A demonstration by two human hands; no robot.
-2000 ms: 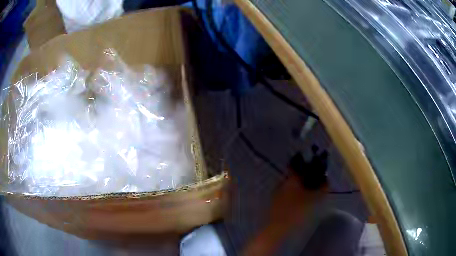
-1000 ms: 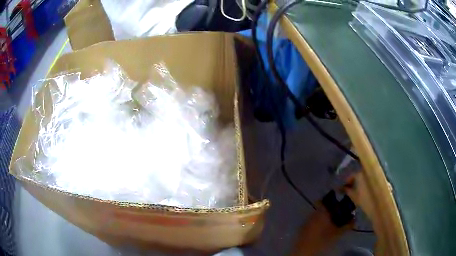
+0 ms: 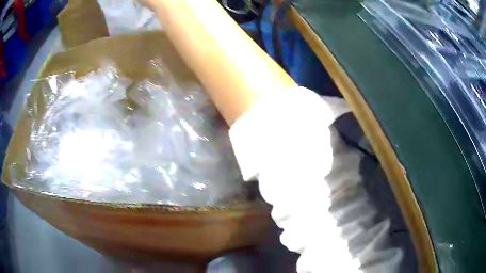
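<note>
A bare forearm with a bunched white sleeve, which looks like my left, crosses from the bottom centre-right up to the upper left, over the right part of an open brown cardboard box (image 3: 176,226). My left hand is at the top edge, mostly cut off, so its grip cannot be told. The box holds a shiny crumpled heap of clear plastic (image 3: 101,144). The arm hides the box's right wall. My right hand is not in view.
The green-matted bench (image 3: 405,101) with its wood-coloured edge (image 3: 373,128) curves down the right side. Clear plastic trays (image 3: 453,80) lie on it at the far right. Whitish material (image 3: 125,16) is behind the box. Dark cables and blue material show under the bench.
The white-sleeved arm has come into view across the box. The blurred hand seen under the bench edge one second ago no longer shows. The box sits slightly further left in view.
</note>
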